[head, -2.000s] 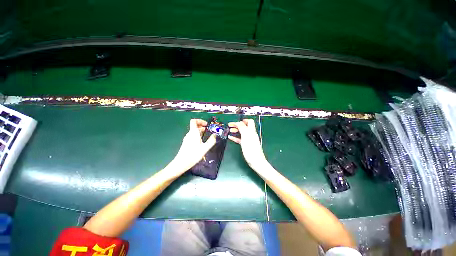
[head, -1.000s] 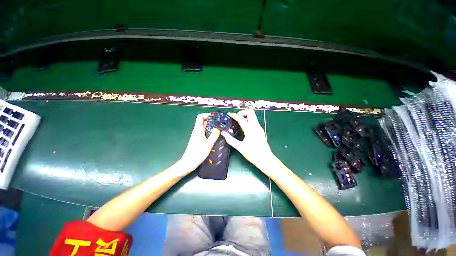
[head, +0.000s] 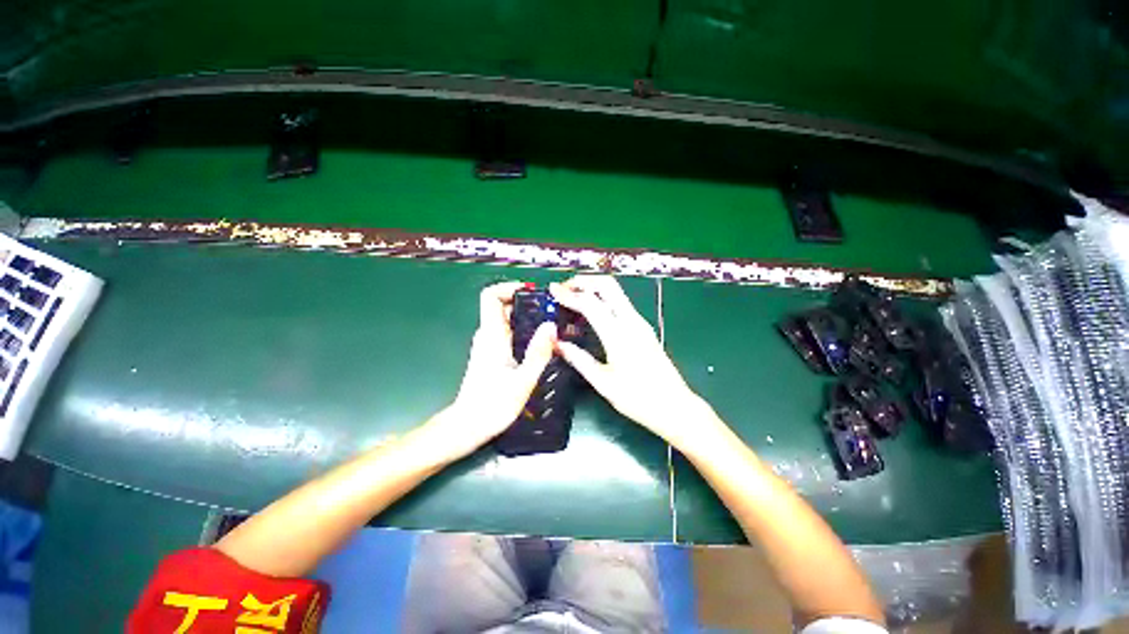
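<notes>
A black phone body (head: 540,415) lies upright on the green bench in front of me, with small pale and orange marks on its lower part. Its upper end looks dark and covered, with a small blue glint. My left hand (head: 499,367) holds its left side, with the thumb on its face. My right hand (head: 614,343) holds the upper right side, with fingers at the top edge. The fingers hide part of the upper end. A loose pile of small black covers (head: 867,341) lies on the right of the bench.
Beyond a chipped metal edge strip (head: 495,251), several black phones, one here (head: 812,213), lie on the green conveyor (head: 644,211). A stack of clear ribbed trays (head: 1052,409) stands far right. A white tray with dark rectangles (head: 77,310) is far left.
The exposed blue-silver electronics seen at the phone's upper end earlier are now mostly under a black part. Both hands have closed in around that end. The conveyor phones have shifted right in view.
</notes>
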